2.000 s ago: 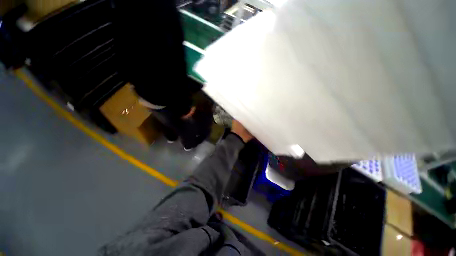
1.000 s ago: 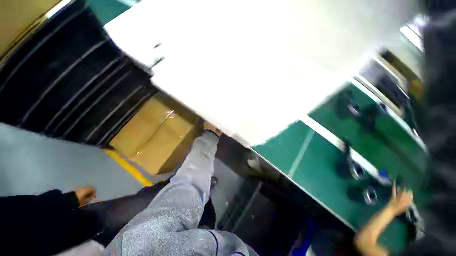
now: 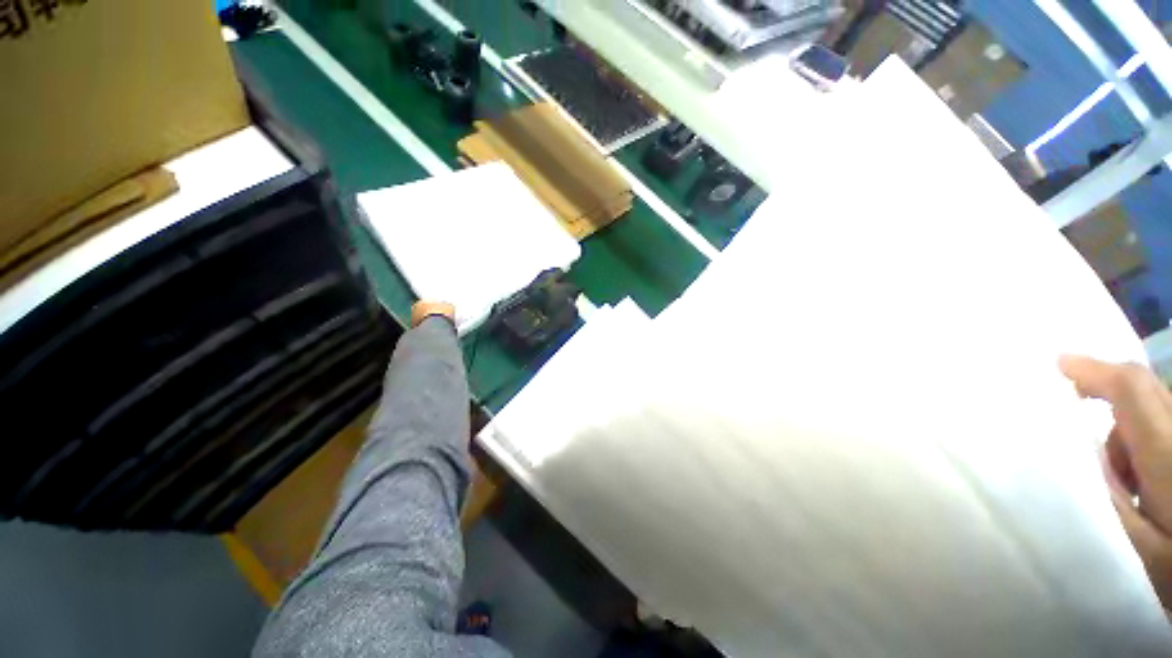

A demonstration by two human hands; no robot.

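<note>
A large stack of white sheets (image 3: 823, 424) fills the right and lower middle, its far side raised. My right hand (image 3: 1131, 431) grips its right edge, with part of the hand cut off by the picture's rim. A smaller white stack (image 3: 469, 238) lies over the green bench at centre left. My left hand (image 3: 433, 312), at the end of a grey sleeve, is at its near edge and appears to hold it; the fingertips are hidden. Black parts (image 3: 537, 315) lie on the bench between the two stacks.
Stacked black crates (image 3: 193, 334) stand at the left, with a cardboard box (image 3: 116, 103) above them. Brown cardboard sheets (image 3: 546, 167) and black appliance parts (image 3: 443, 64) lie on the green line. Another cardboard box (image 3: 302, 514) is low beside the crates.
The view has swung over the bench. My left hand is now at the smaller stack, apart from the large sheets. My right hand has come into view. The other person's hands are out of view.
</note>
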